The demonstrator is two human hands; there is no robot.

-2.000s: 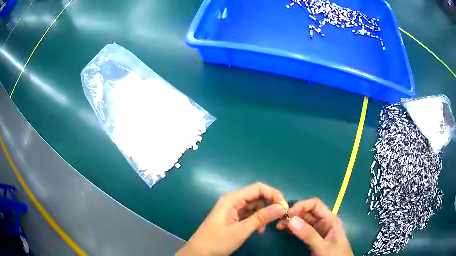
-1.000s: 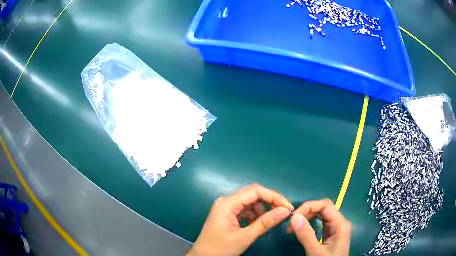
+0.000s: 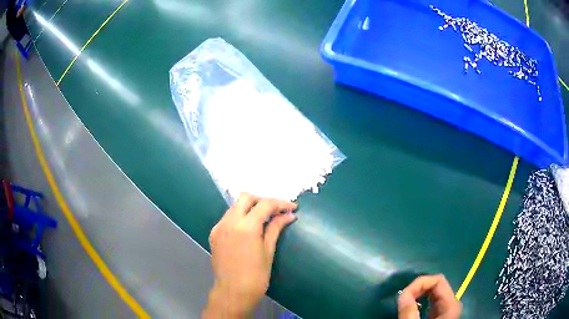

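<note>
A clear bag with bright white caps (image 3: 262, 140) lies open on the green surface. My left hand (image 3: 243, 240) is at the lower edge of the bag's mouth, thumb and index finger nearly together on what looks like a tiny white cap. My right hand (image 3: 433, 296), partly cut off by the bottom edge, is apart from it at the lower right. Its thumb and finger pinch a tiny dark-and-silver pin (image 3: 401, 293), barely visible. A speckled pile of pins (image 3: 536, 249) lies at the right edge.
A blue tray (image 3: 424, 90) at the upper right holds a scatter of small parts (image 3: 493, 47). A yellow line (image 3: 493, 230) runs between my right hand and the pile. A pale bag is cut off at the right edge. Grey floor and blue equipment (image 3: 28, 215) are at the left.
My hands, together before, are now apart; my left hand has moved to the mouth of the cap bag. The view has shifted left, so bag, tray and pile appear further right.
</note>
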